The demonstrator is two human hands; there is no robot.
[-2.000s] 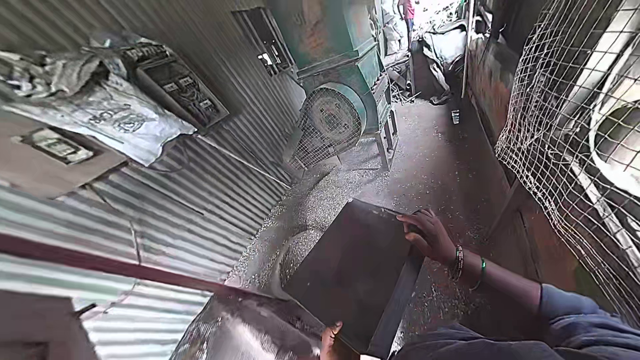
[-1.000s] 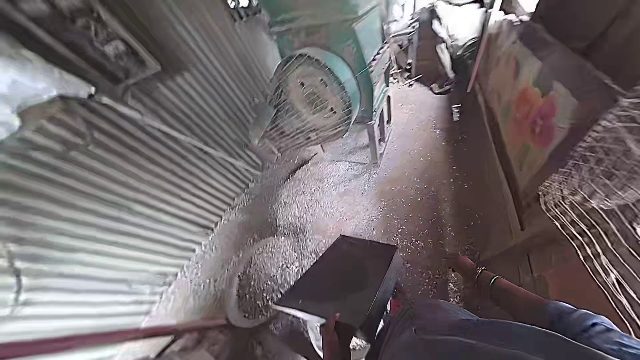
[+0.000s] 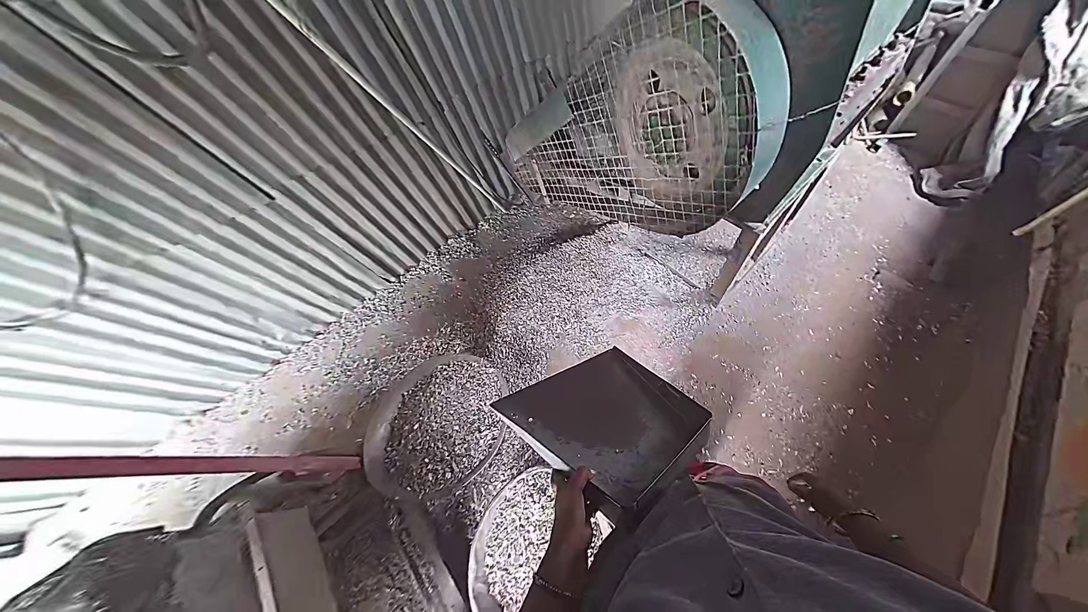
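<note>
My left hand (image 3: 572, 518) grips the near left edge of a dark, shallow metal pan (image 3: 608, 421), thumb on its rim. Right of my body, my right hand (image 3: 812, 497) hangs low, away from the pan; it is dim and I see nothing in it. A round tub (image 3: 374, 433) filled with pale flakes or chips stands left of the pan. Another round container (image 3: 478, 552) with similar pale material is just beside my left forearm. More of this material lies heaped on the floor (image 3: 561, 293) beyond the pan.
A green machine (image 3: 769, 110) with a wire mesh guard (image 3: 663, 127) over its wheel stands ahead. Corrugated metal sheeting (image 3: 255, 170) lines the left side. A red bar (image 3: 187, 466) juts in from the left above dark sacking. Sacks and sticks lie at upper right.
My right hand has let go of the pan and moved away to the right. My left hand still holds the pan. The view has tilted down, showing more of the tubs.
</note>
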